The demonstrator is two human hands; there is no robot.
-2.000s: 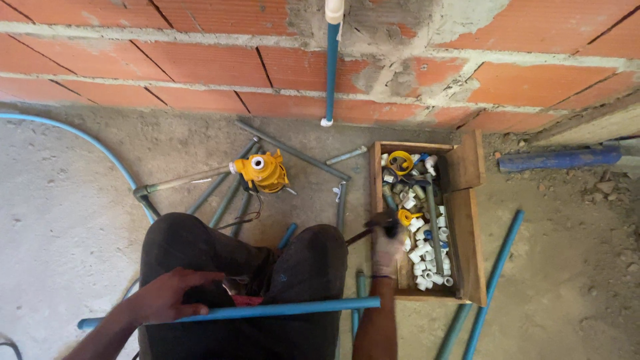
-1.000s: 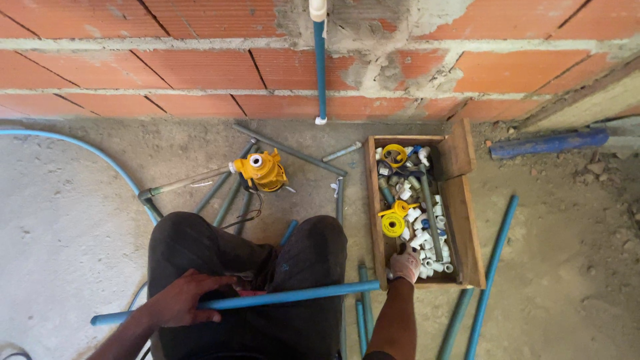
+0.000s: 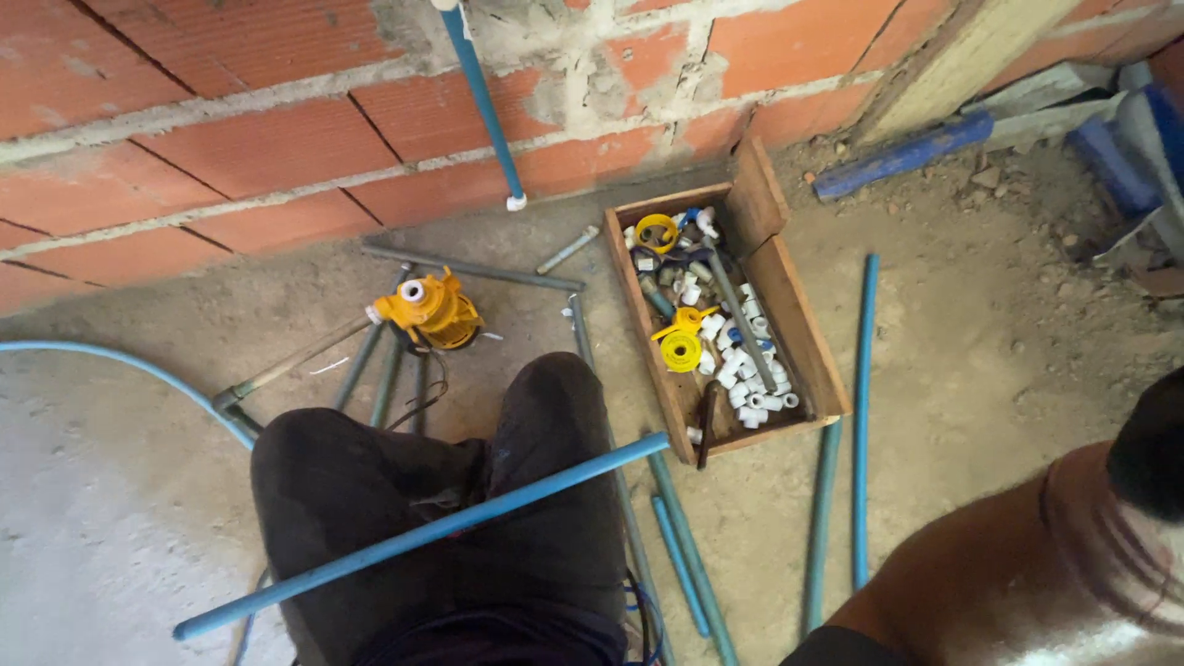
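A light blue plastic pipe (image 3: 416, 536) lies slantwise across the dark-trousered thighs, with no hand on it; my left hand is out of view. Close to the camera at the right edge is my right hand (image 3: 1110, 555), cut off by the frame, past the bare forearm. A dark rounded thing (image 3: 1152, 449) is beside it; whether the hand grips it cannot be told. An open wooden box (image 3: 647, 361) holds white pipe fittings (image 3: 749, 375), yellow tape rolls (image 3: 681, 351) and a grey pipe length (image 3: 740, 314). A dark brown tool (image 3: 708, 425) leans over its near edge.
A yellow electric pump (image 3: 430, 310) with a pipe attached stands on the concrete floor, left of the box. Loose pipes lie around it and on both sides of the box (image 3: 865, 416). A blue pipe (image 3: 486, 111) hangs down the brick wall. Rubble (image 3: 990, 180) lies at right.
My left hand has left the blue pipe and the view. My right hand has moved from the box to the right edge. The dark tool now lies over the box's near edge. The view has turned.
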